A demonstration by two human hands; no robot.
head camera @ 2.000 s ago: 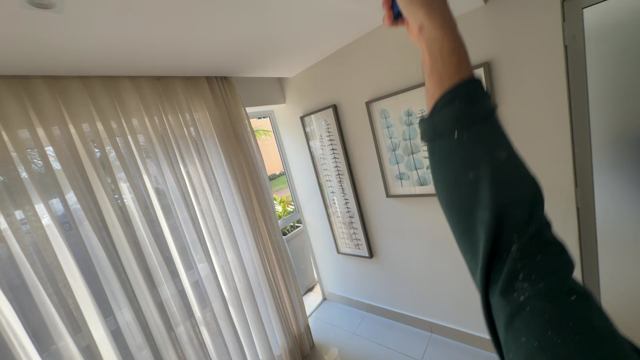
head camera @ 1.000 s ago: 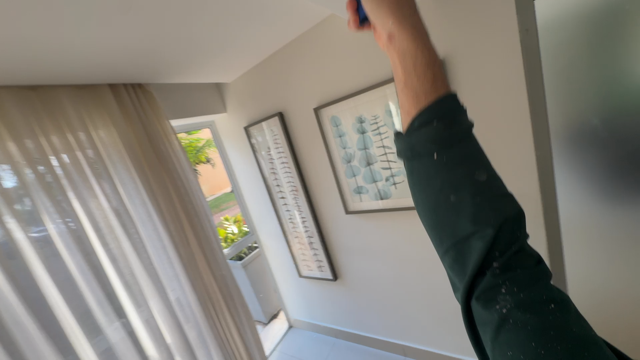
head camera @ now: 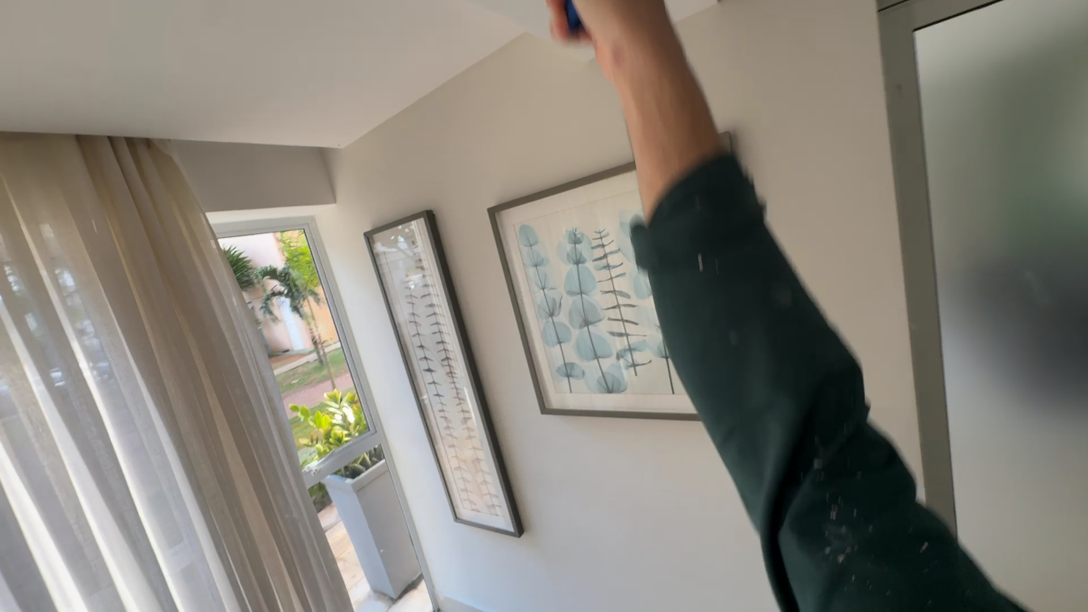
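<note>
My right hand (head camera: 614, 24) is raised at the top edge of the view, partly cut off, with its fingers closed on a blue object (head camera: 575, 17). Only a small part of that object shows, so its kind is unclear. A pale flat shape (head camera: 510, 14) lies beside it against the white ceiling (head camera: 212, 64); whether the two are joined cannot be told. The dark green sleeve (head camera: 756, 357), flecked with pale specks, crosses the right half and covers part of a framed botanical print (head camera: 586, 297). My left hand is out of view.
A narrow framed print (head camera: 446, 374) hangs left of the wider one. Sheer beige curtains (head camera: 127, 365) cover the left side, beside a window (head camera: 327, 340) with a tall planter (head camera: 374, 527) outside. At right stands a frosted glass panel (head camera: 1011, 255) in a grey frame.
The view has turned to the right, so less curtain and more of the frosted panel show than two seconds ago. My right arm stays raised, the blue object still in hand.
</note>
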